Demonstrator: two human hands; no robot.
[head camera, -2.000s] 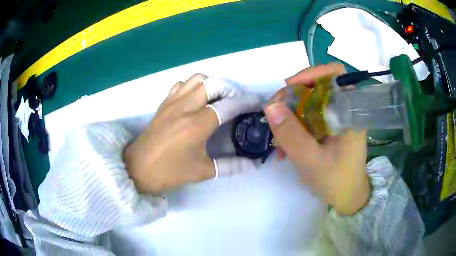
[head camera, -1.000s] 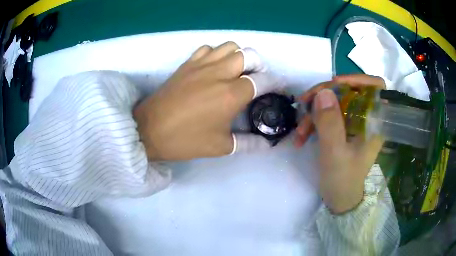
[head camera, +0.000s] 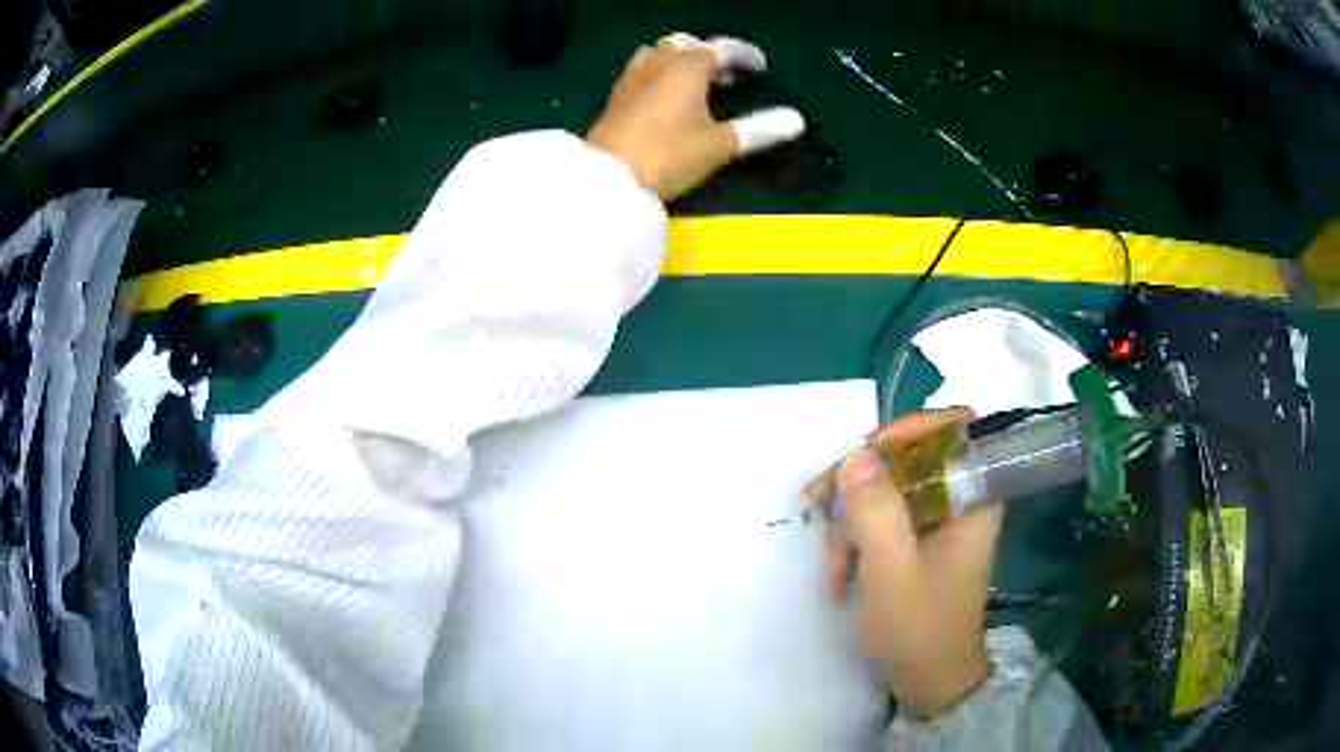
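Observation:
My left hand (head camera: 679, 118) is stretched out over the dark green belt at the top, its white-cotted fingers apart. A blurred dark part (head camera: 794, 159) seems to lie beside and below these fingers; nothing is clearly held. My right hand (head camera: 919, 566) is shut on the glue syringe (head camera: 1014, 458), a clear barrel with amber fluid near the front and a green cap at the back. Its thin needle points left over the white foam pad (head camera: 647, 573) and touches no part.
Spaced black parts lie on the belt (head camera: 941, 162) behind the yellow stripe (head camera: 823, 246). A crumpled white cloth (head camera: 999, 357) and the dark controller (head camera: 1234, 382) with a red light are at right. Loose black parts (head camera: 184, 441) and stacked trays (head camera: 74, 397) are at left.
My left hand has moved up and away from the pad to the belt. The round black part is gone from the pad. My right hand still holds the syringe. The view has shifted towards the belt.

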